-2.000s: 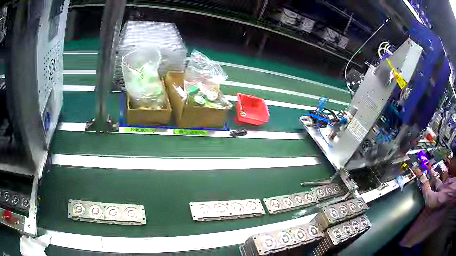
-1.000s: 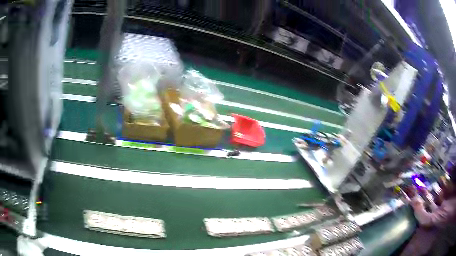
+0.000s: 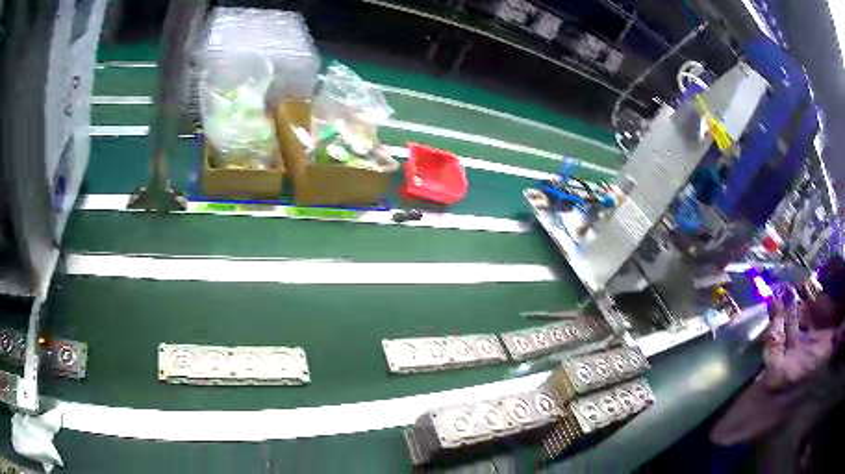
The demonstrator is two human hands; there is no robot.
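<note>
No hand of mine is in view. A silver carrier fixture [image 3: 233,364] with four round nests lies alone on the green surface at the left. Two more carriers, one [image 3: 445,353] and another [image 3: 553,339], lie end to end at the centre right. A part of another carrier [image 3: 67,359] sticks out from the station at the left edge. In front, a fixture stack [image 3: 486,424] stands at the bottom, with two more stacks, one [image 3: 602,370] behind the other [image 3: 611,407], to its right.
Cardboard boxes [image 3: 341,185] with clear bags, stacked clear trays [image 3: 259,37] and a red bin [image 3: 434,174] stand at the back. A grey station [image 3: 662,176] stands at the right, another [image 3: 56,139] at the left. A white cloth [image 3: 37,437] lies bottom left. A person [image 3: 774,370] is far right.
The view has shifted. The lone carrier sits farther right, closer to the centre pair, and another carrier now sticks out from the left station. The stacks look unchanged.
</note>
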